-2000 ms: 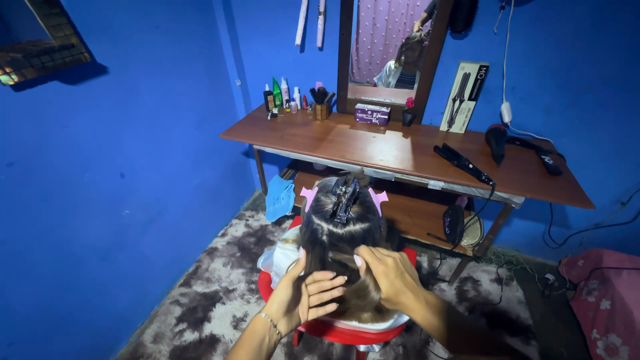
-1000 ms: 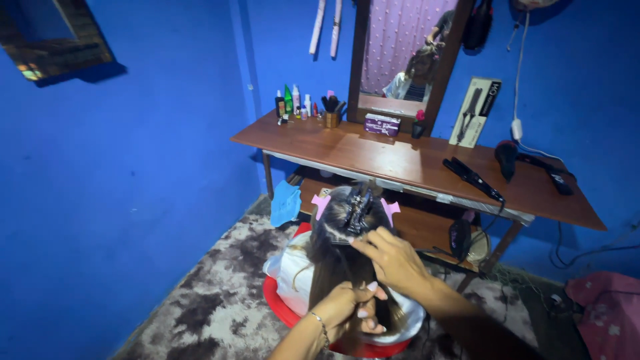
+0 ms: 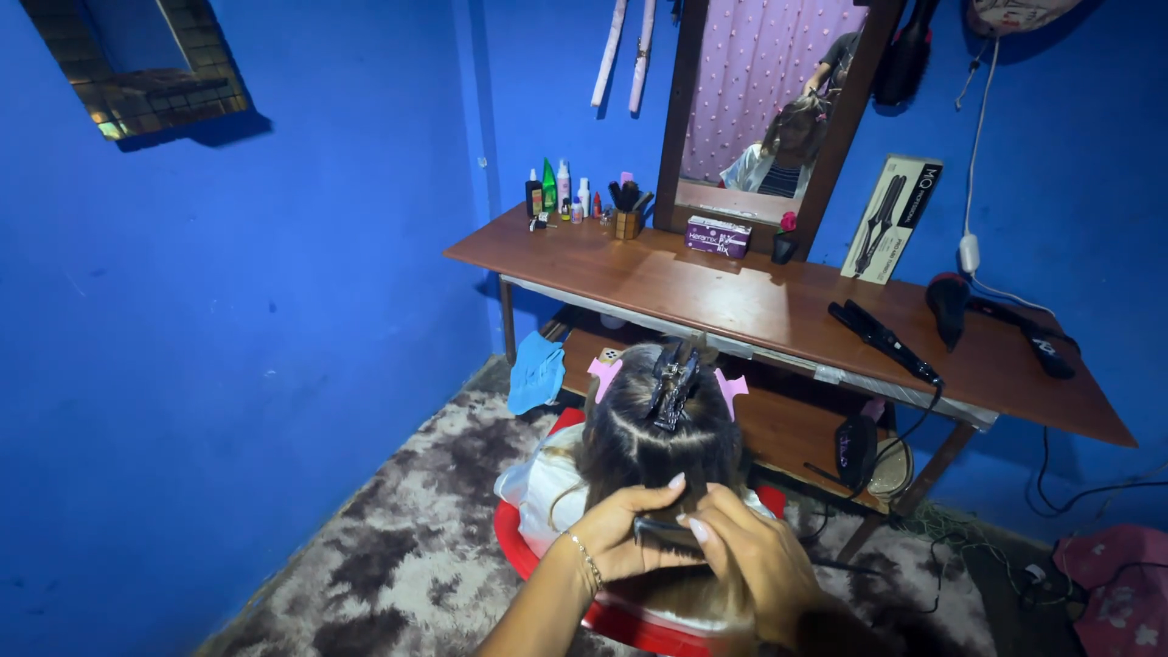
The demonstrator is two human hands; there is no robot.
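Observation:
A seated person's long hair (image 3: 598, 465) is parted at the back of the head. A black claw clip (image 3: 673, 388) holds the crown, with a pink clip (image 3: 604, 376) on the left and another pink clip (image 3: 731, 392) on the right. Low behind the head, my left hand (image 3: 625, 538) cups a strand of hair, thumb raised. My right hand (image 3: 753, 557) grips a dark comb (image 3: 671, 537) whose teeth lie against that strand, over the left palm. A thin dark tail sticks out right of the hand.
The person sits on a red chair (image 3: 516, 543). Ahead, a wooden table (image 3: 620, 283) bears a flat iron (image 3: 883, 342), a hair dryer (image 3: 949, 308), bottles (image 3: 548, 187) and a mirror (image 3: 762, 109). Blue gloves (image 3: 537, 372) hang at its left. Cords trail at the right.
My left hand has opened out under the strand, its thumb lifted. My right hand has moved down from the back of the head, and the comb now shows clearly between the hands.

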